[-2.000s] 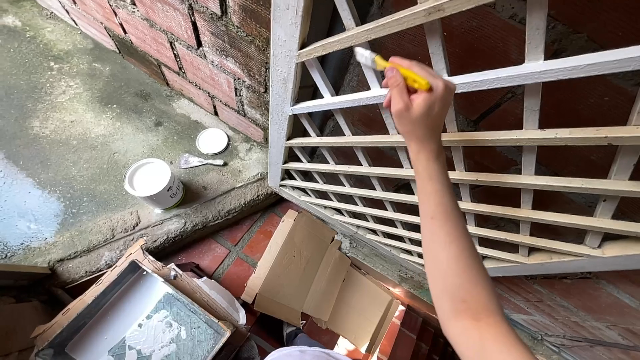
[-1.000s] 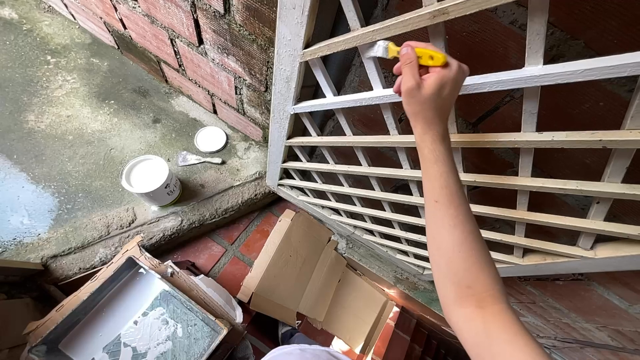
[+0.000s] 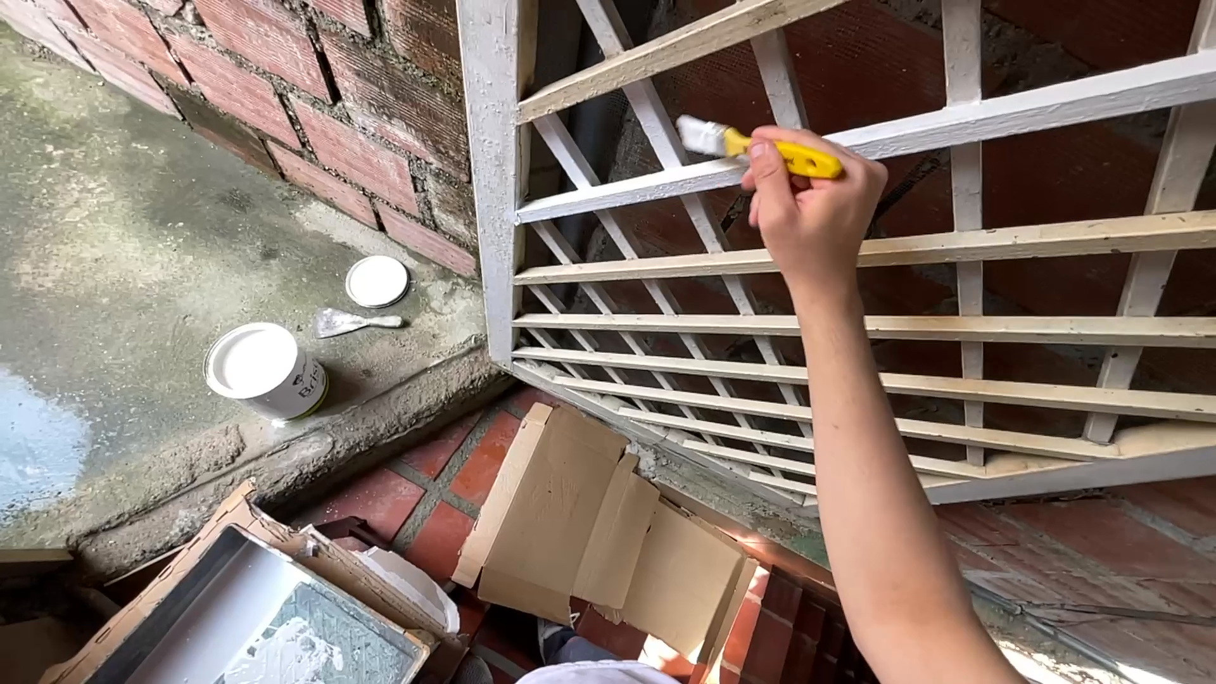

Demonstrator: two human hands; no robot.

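Note:
My right hand (image 3: 815, 204) grips a paintbrush (image 3: 807, 160) by its yellow handle. White paint coats the bristles, which point left, over a diagonal slat of the wooden lattice (image 3: 969, 242). Some slats look bright white, others cream. My left hand is out of view. On the concrete ledge at the left stands an open can of white paint (image 3: 249, 366), with its round lid (image 3: 377, 281) and a paint-smeared putty knife (image 3: 356, 322) beside it. At the bottom left, a paint tray (image 3: 285, 632) with white paint lies in a cardboard box (image 3: 157, 608).
A brick wall (image 3: 313, 123) rises behind the ledge (image 3: 190, 475). Folded cardboard (image 3: 560, 503) lies over red floor tiles (image 3: 375, 503) below the lattice. Part of a shoe and clothing shows at the bottom edge.
The right hand with the brush has moved down from the upper slat, where the bristles were one second ago, to near the white slat below it.

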